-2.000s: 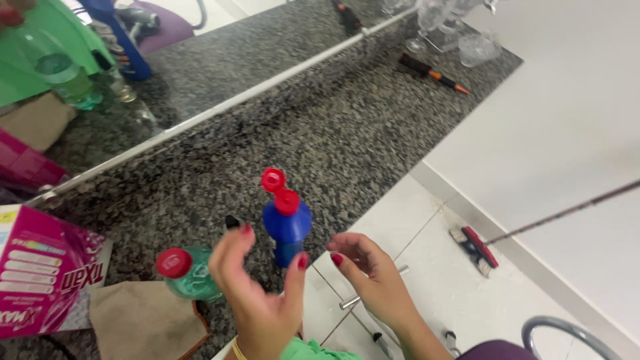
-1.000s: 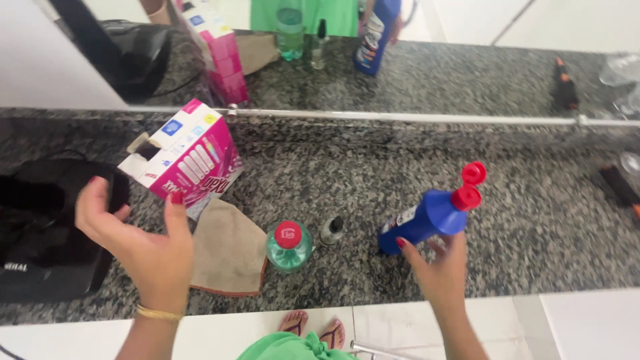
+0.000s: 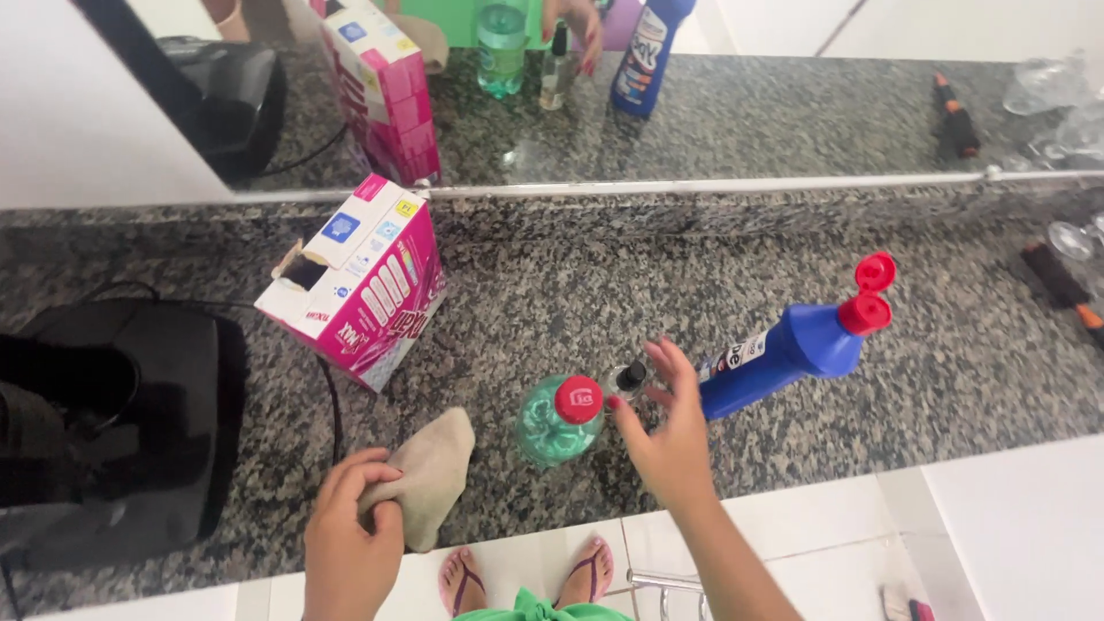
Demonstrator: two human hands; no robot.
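Observation:
Between its thumb and fingers my left hand (image 3: 358,526) grips a beige cloth (image 3: 431,474) over the granite counter's front part. My right hand (image 3: 668,423) has thumb and fingers apart around the near side of a small clear bottle with a black cap (image 3: 632,376); whether it touches the bottle I cannot tell. Left of that bottle stands a green clear plastic bottle with a red cap (image 3: 561,423). A blue squeeze bottle (image 3: 780,354) with its red flip cap open stands right of my right hand. A pink and white cardboard box (image 3: 371,285), torn open at its top, stands behind the cloth.
A black appliance (image 3: 129,431) with a cable occupies the left of the granite counter (image 3: 552,276). A mirror (image 3: 776,103) rises behind. At the far right lie a brush with an orange and black handle (image 3: 1056,280) and clear glassware (image 3: 1074,240). Tiled floor lies below the front edge.
My left hand, held apart from the cloth one second ago, now grips it. My right hand has let go of the blue bottle and moved left to the small black-capped bottle.

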